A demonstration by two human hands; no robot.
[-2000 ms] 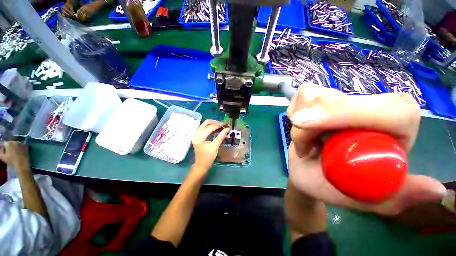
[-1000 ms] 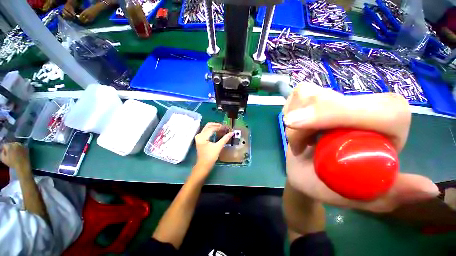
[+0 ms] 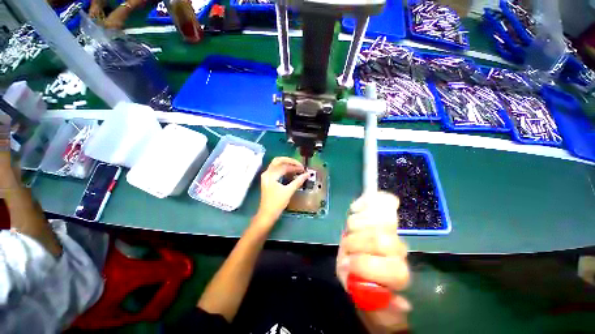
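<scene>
The hand press [image 3: 308,107] stands at the centre, its narrow punch pointing down at a small silver fixture [image 3: 311,176] on a brownish base plate [image 3: 306,201]. My left hand [image 3: 279,186] is at the left side of the fixture, thumb and fingertips together under the punch; whatever is between them is too small to tell. My right hand [image 3: 375,254] is closed round the lower end of the grey lever [image 3: 370,150], with the red ball knob [image 3: 367,293] showing below the fingers.
Clear box [image 3: 227,173] of white and red sticks, white container [image 3: 167,161] and phone [image 3: 98,191] lie left. A blue-rimmed tray [image 3: 449,225] of black parts is right. An empty-looking blue tray [image 3: 228,91] and stick-filled trays [image 3: 470,98] stand behind. A person's arm [image 3: 25,202] is far left.
My right hand has pulled the lever down and inward, from close to the camera at right to near the bench's front edge. The black-parts tray is now uncovered. My left hand has shifted slightly right.
</scene>
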